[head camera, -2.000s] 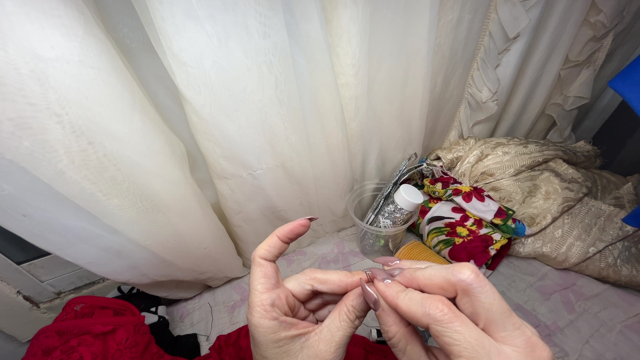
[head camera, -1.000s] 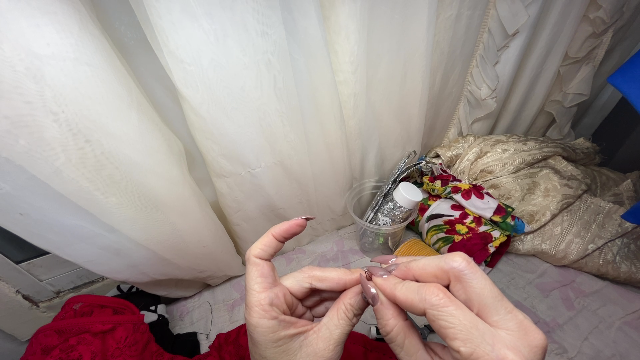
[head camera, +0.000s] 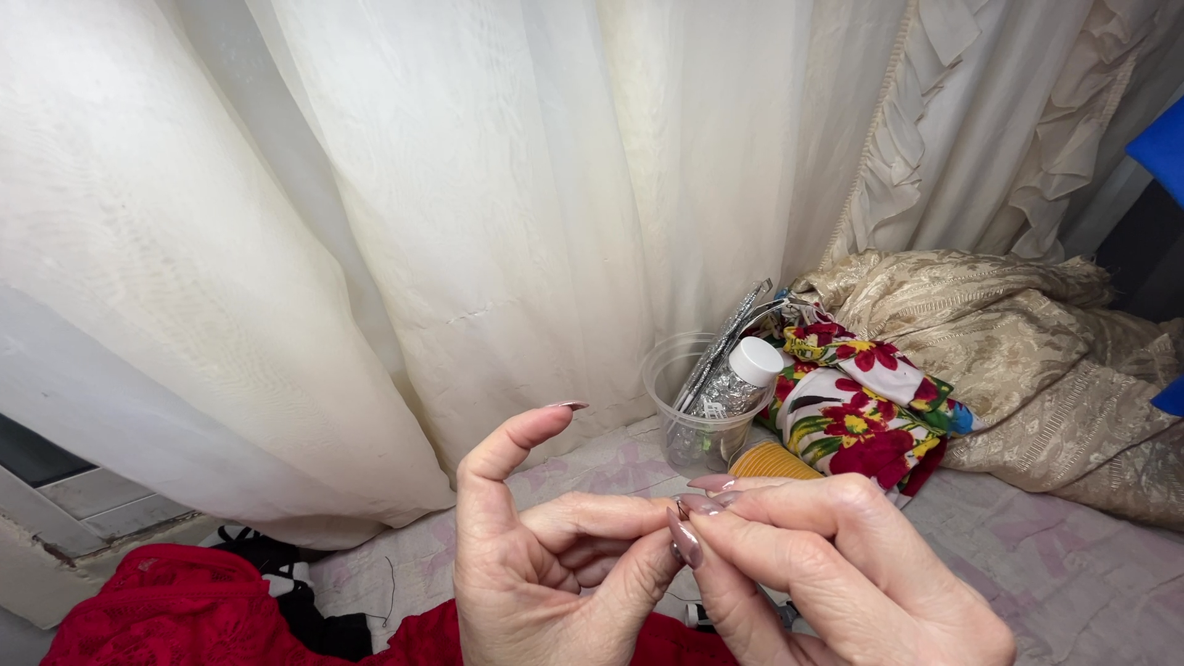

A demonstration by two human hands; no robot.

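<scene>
My left hand [head camera: 564, 546] is at the lower middle, its index fingertip and thumb pinched together and another finger raised. Against them press the fingertips of my right hand [head camera: 823, 555]. A tiny dark, thin piece [head camera: 683, 509] shows between the touching fingertips; what it is cannot be told. Below and to the left of the hands lies red lace fabric [head camera: 176, 606], partly hidden behind my left hand. A dark thread [head camera: 392, 592] curls on the light pink-patterned cloth [head camera: 536, 481] beside it.
Behind the hands stands a clear plastic cup [head camera: 661, 388] holding a white-capped bottle [head camera: 756, 361] and silvery tools. An orange ribbed object [head camera: 772, 461], floral fabric [head camera: 865, 416] and beige patterned fabric [head camera: 1027, 370] lie to its right. Cream curtains [head camera: 518, 231] hang at the back. Black fabric [head camera: 319, 620] is lower left.
</scene>
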